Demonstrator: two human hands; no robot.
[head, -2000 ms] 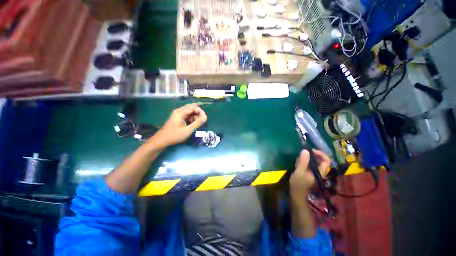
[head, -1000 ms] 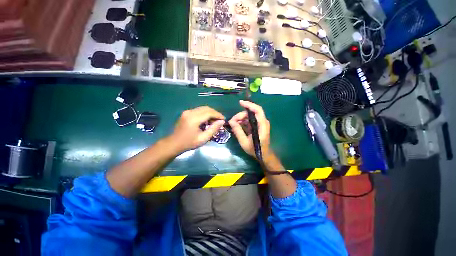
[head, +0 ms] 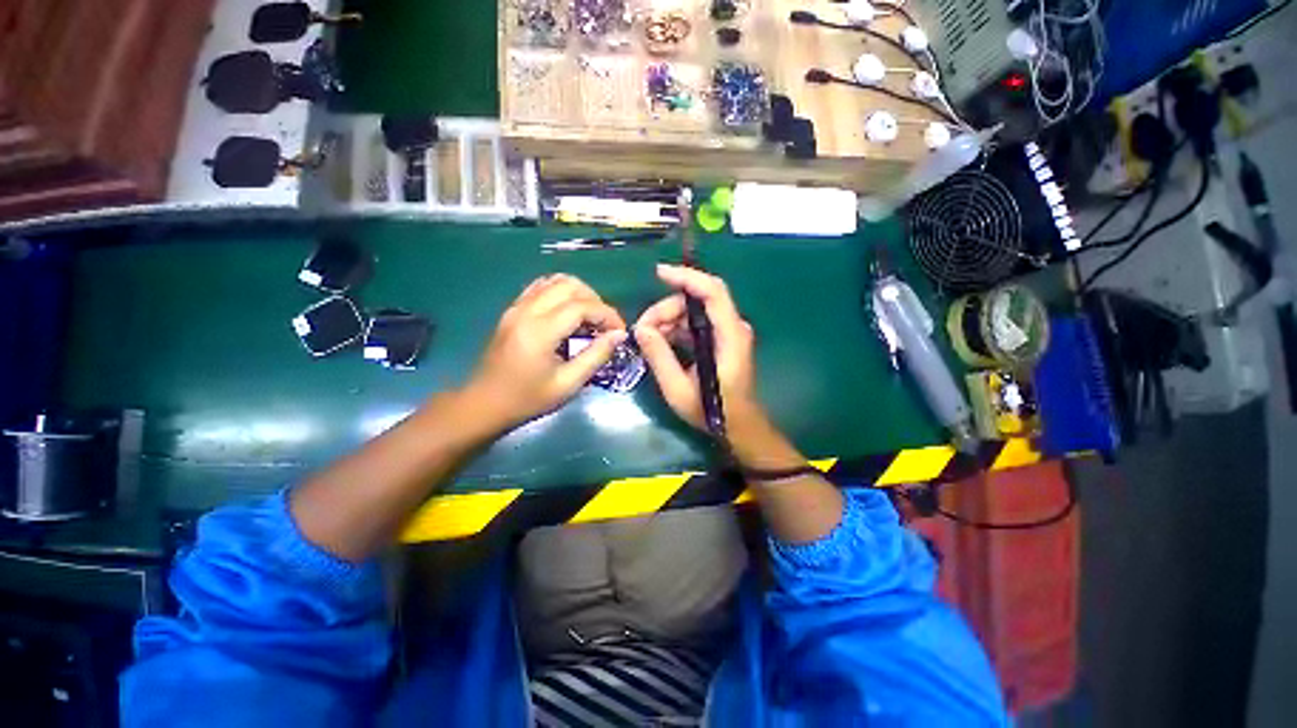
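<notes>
A small watch assembly (head: 617, 368) with shiny silver-white insides lies on the green mat between my hands. My left hand (head: 548, 346) has its fingertips on the left side of the watch assembly and partly covers it. My right hand (head: 700, 356) holds a black soldering iron (head: 701, 341) between thumb and fingers, with its tip end pointing up and away and its cord running over my wrist. The right thumb and a fingertip are close to the assembly's right edge. What lies between the fingertips is too small to tell.
Three dark watch units (head: 330, 324) lie left on the mat. A wooden parts tray (head: 640, 140), hand tools (head: 615, 213) and a white bottle (head: 794, 209) are behind. A grey cylindrical tool (head: 922, 356), tape roll (head: 1004, 327) and fume fan (head: 966, 232) are right. A wire spool (head: 54, 472) stands far left.
My right hand came from the right edge with the soldering iron to beside the watch assembly. My left hand moved down onto the assembly. In the last second both hands have barely moved.
</notes>
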